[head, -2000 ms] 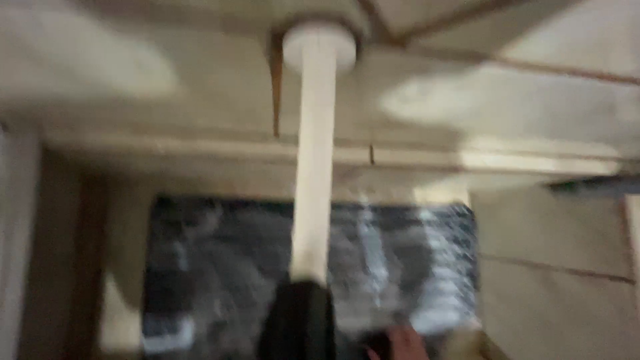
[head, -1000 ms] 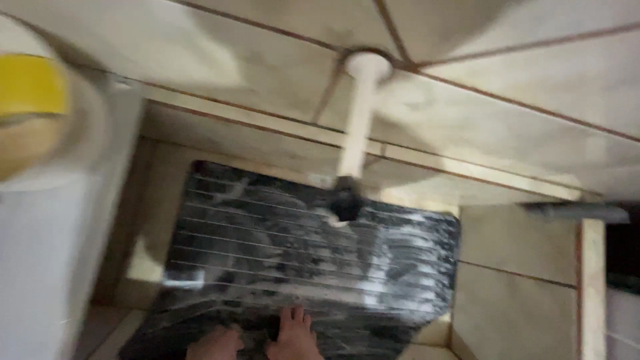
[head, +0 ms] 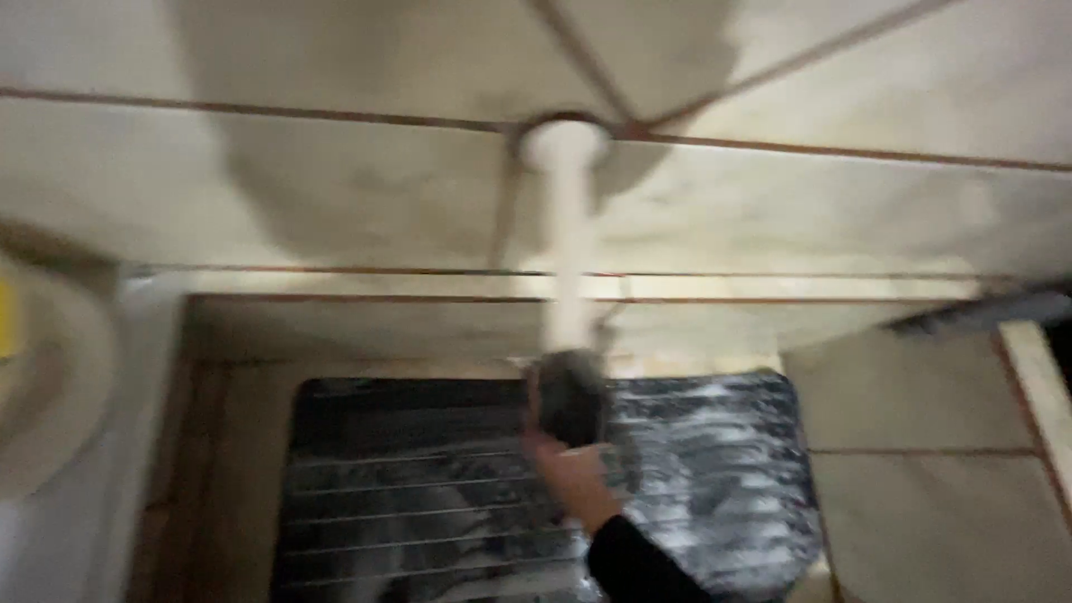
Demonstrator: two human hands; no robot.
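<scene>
A white pipe-like spout point(head: 569, 251) sticks out from the tiled wall and ends in a black fitting point(head: 572, 398). My right hand point(head: 574, 477), in a black sleeve point(head: 641, 561), is at this fitting; its fingers run along the fitting's left side and seem closed around it, though motion blurs them. Below and behind lies a black ridged mat or panel point(head: 402, 502) with whitish, foam-like streaks, heaviest on its right part point(head: 712, 469). My left hand is out of view.
A tiled ledge point(head: 377, 285) crosses behind the black panel. At the left edge stands a pale round container point(head: 63, 394) with something yellow point(head: 7, 318), beside a white rim point(head: 151, 402). A dark grey bar point(head: 988, 308) juts in at the right.
One second ago both hands were low over the black panel. My right hand is now up at the spout's black fitting, and my left hand is out of view. The view has tilted.
</scene>
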